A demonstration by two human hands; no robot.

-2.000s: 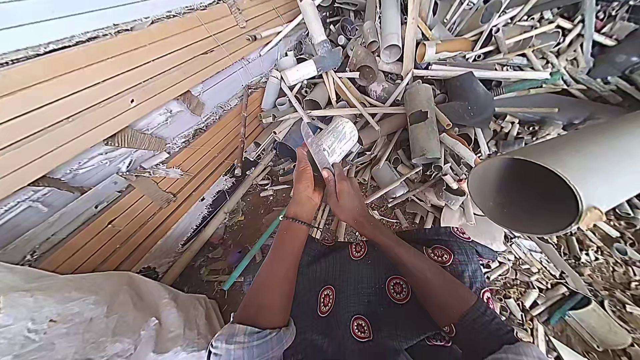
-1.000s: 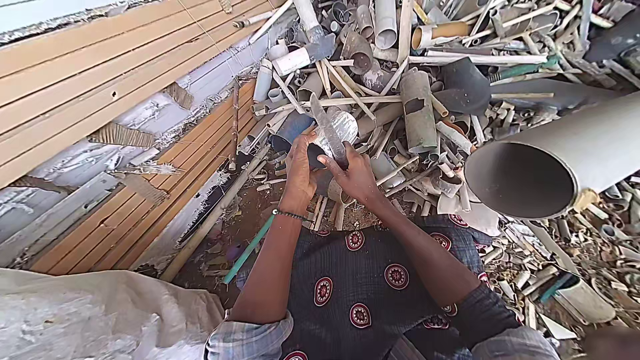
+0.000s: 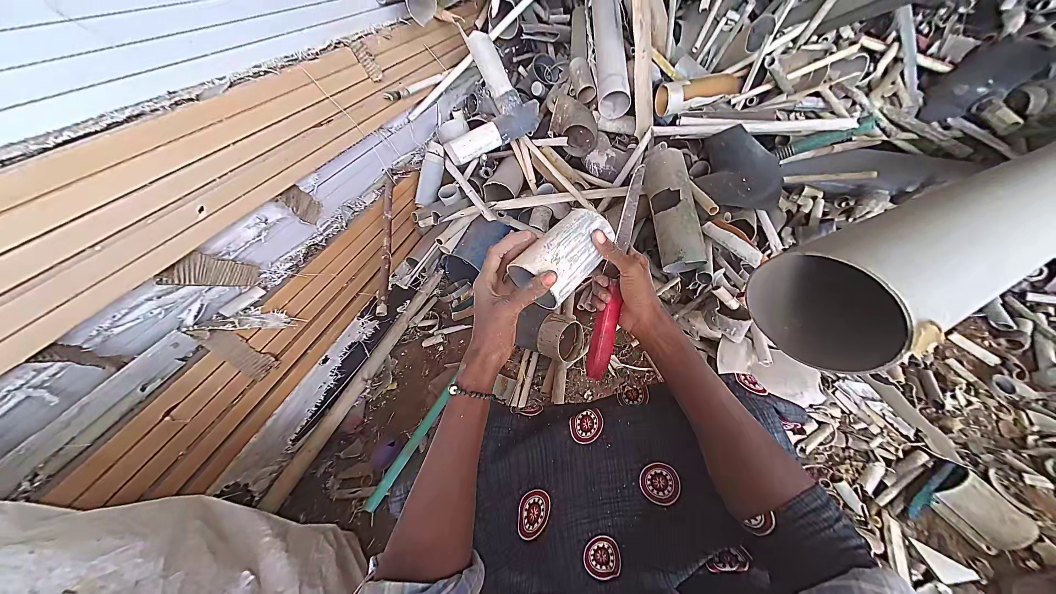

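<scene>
A short piece of whitish, streaked plastic pipe (image 3: 569, 252) lies tilted between my hands. My left hand (image 3: 503, 289) grips its left end, with the thumb along the lower rim. My right hand (image 3: 631, 289) holds the red handle of a knife (image 3: 605, 334), its grey blade pointing up and away just right of the pipe. The right thumb and a fingertip reach the pipe's right end. Beneath the hands, a short grey-brown pipe piece (image 3: 561, 337) rests on the pile.
Offcuts of pipe (image 3: 676, 206) and strips are heaped ahead and to the right. A large grey pipe (image 3: 907, 272) juts in from the right. Stacked tan panels (image 3: 247, 157) line the left. A pale sack (image 3: 165, 544) sits at lower left, a green strip (image 3: 408, 452) beside my left forearm.
The knife blade was across the pipe piece in both earlier frames; it now stands off to the right, with its red handle in view. The pipe piece has turned in my hands.
</scene>
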